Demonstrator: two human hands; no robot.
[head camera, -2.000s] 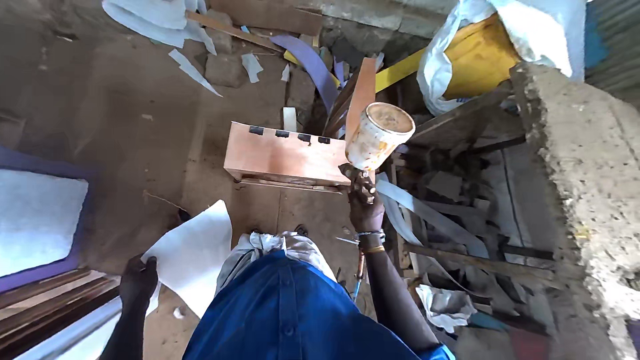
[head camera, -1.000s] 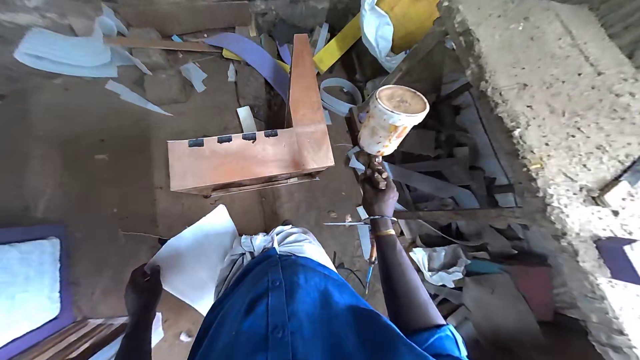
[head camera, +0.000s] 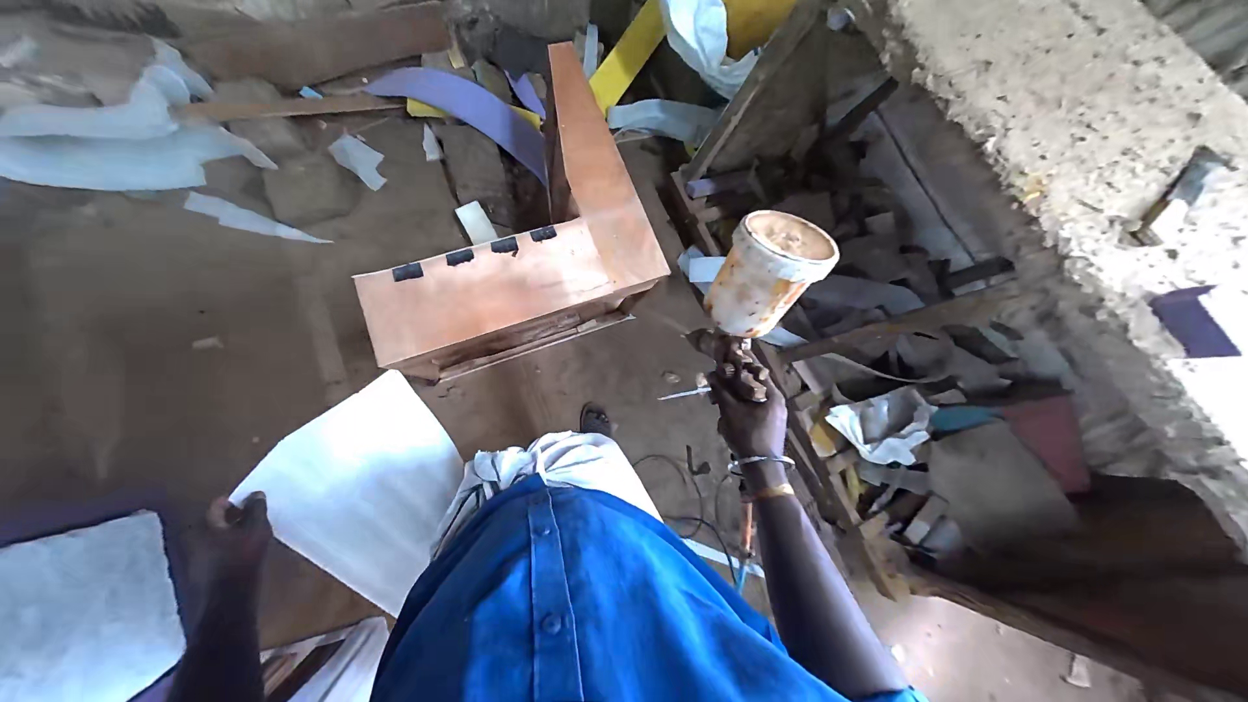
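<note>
My left hand (head camera: 239, 531) grips the edge of a white sheet (head camera: 366, 487) at the lower left. At the right of centre my right hand (head camera: 751, 395) is closed around a spray gun (head camera: 736, 356), mostly hidden by my fingers. A stained white plastic cup (head camera: 770, 273) sits on top of the gun, and a hose (head camera: 747, 526) hangs below my wrist. Ahead stands an L-shaped wooden piece (head camera: 497, 292) with a pale reddish-brown surface and several dark patches along its far edge.
Foam scraps (head camera: 117, 146) and a purple strip (head camera: 468, 107) lie across the far ground. Offcuts fill a wooden-framed space on the right, beside a rough concrete ledge (head camera: 1053, 146). A white panel with a purple border (head camera: 88, 604) is at the lower left.
The view has shifted, moving the wooden piece left and then back toward the middle. Both hands keep hold of the sheet and the spray gun.
</note>
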